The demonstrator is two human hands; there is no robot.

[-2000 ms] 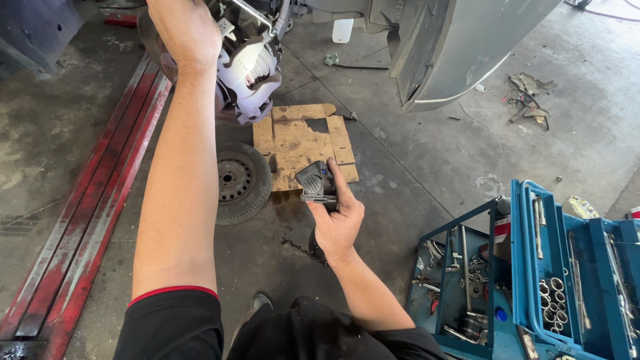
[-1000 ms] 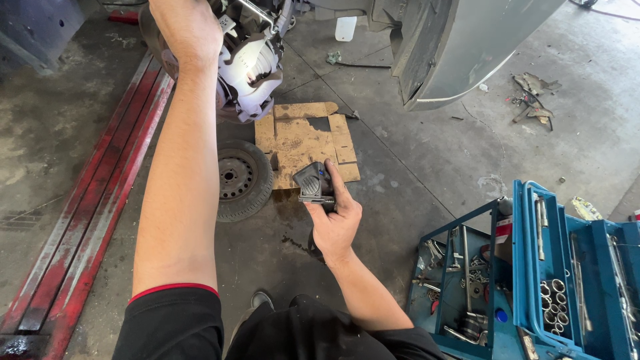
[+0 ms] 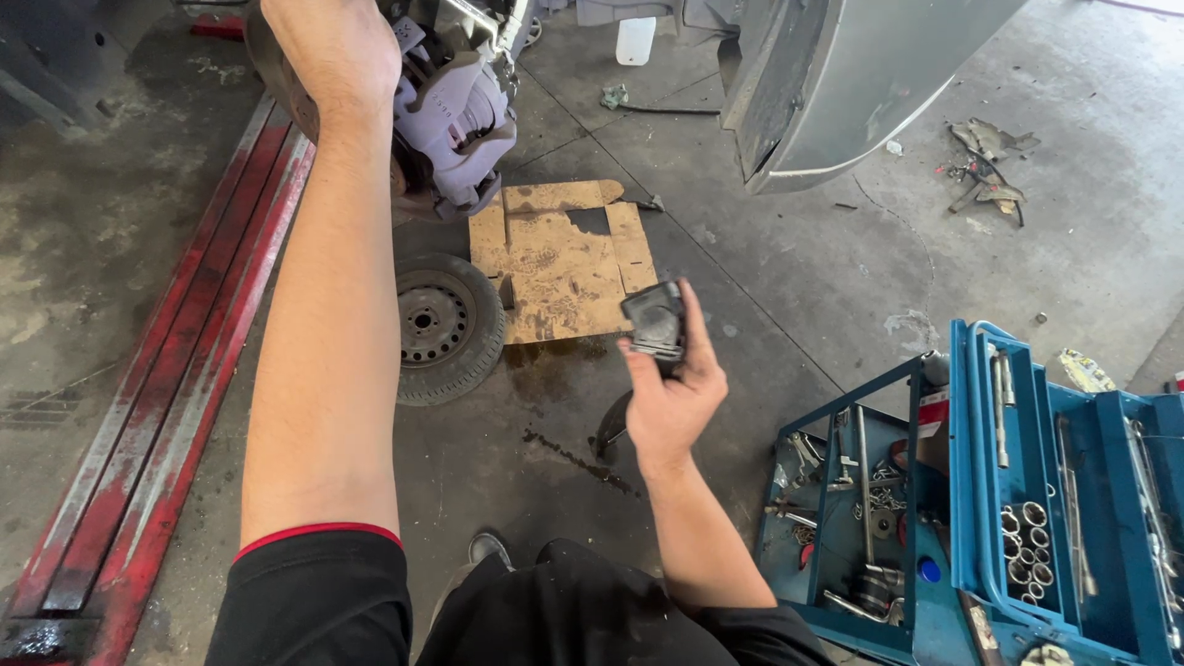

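My left hand [image 3: 342, 55] is at the top edge, in front of the brake disc [image 3: 277, 83] and left of the brake caliper [image 3: 458, 129]. Its fingers are cut off by the frame, so its grip is hidden. A bright metal rod or wrench [image 3: 474, 17] shows right of it at the hub. My right hand [image 3: 680, 388] is held up at mid-frame, with thumb and fingers closed around a small dark block-like part [image 3: 657, 319] that has a metal edge. What that part is, I cannot tell.
A wheel with a steel rim [image 3: 439, 328] lies beside stained cardboard [image 3: 564, 268] on the floor. A red lift rail [image 3: 176, 370] runs along the left. At lower right stand a blue toolbox [image 3: 967, 462] with sockets and a tool trolley [image 3: 846, 398]. A grey car body panel [image 3: 832, 92] hangs upper right.
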